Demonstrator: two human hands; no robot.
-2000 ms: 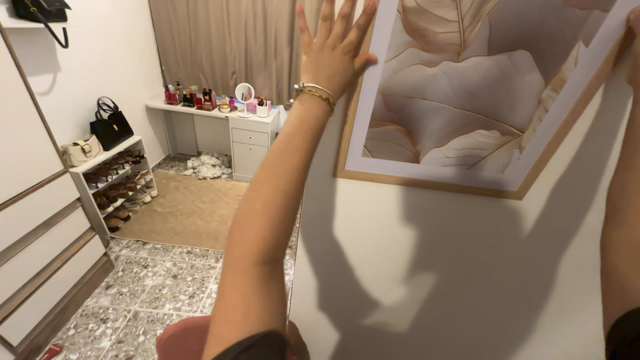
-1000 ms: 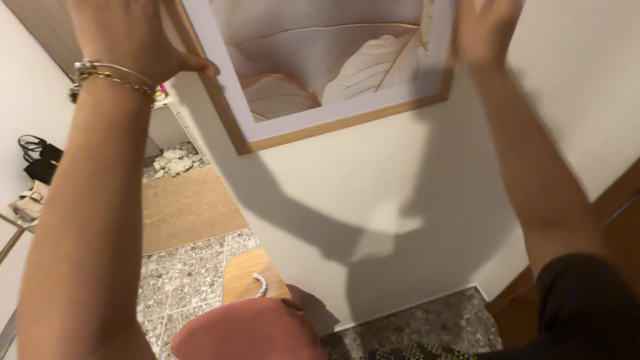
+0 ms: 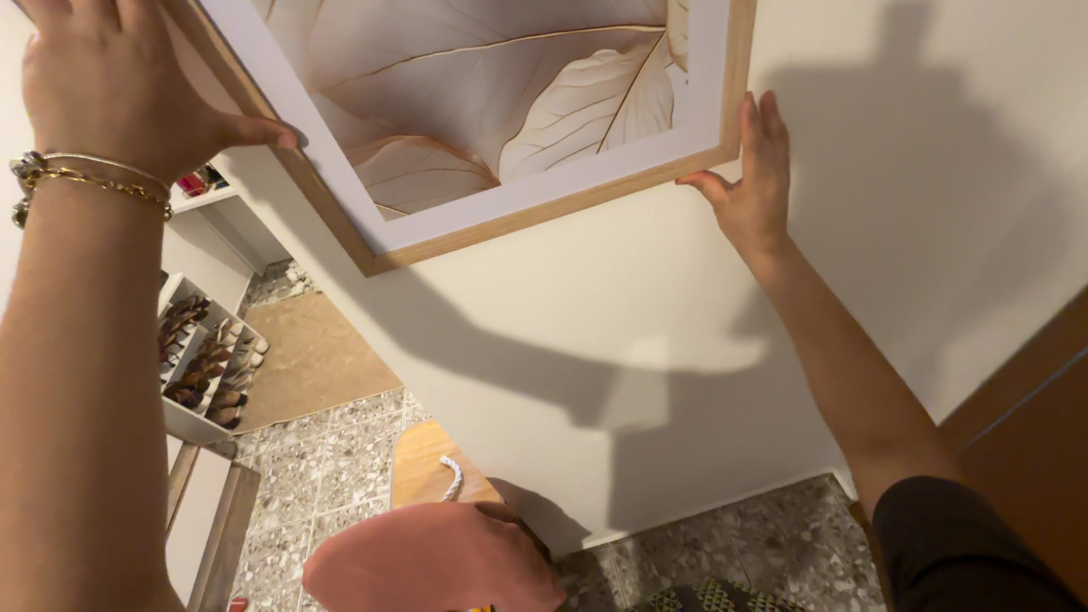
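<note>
A wood-framed leaf print with a white mat lies against the white wall, its lower edge tilted in view. My left hand, with bracelets on its wrist, is at the frame's left side, the thumb on the wooden edge and the other fingers cut off by the view. At the lower right corner of the frame, my right hand touches the right side with its fingers and has its thumb under the bottom edge. The top of the print is out of view.
Below are a pink cushioned seat and a wooden board with a white cord. A shoe rack, a beige rug and a white table stand at left. A brown door or panel is at right.
My right hand has moved down along the frame to its lower right corner. My left hand, raised with spread fingers two seconds ago, is now at the frame's left edge. The view has tilted down.
</note>
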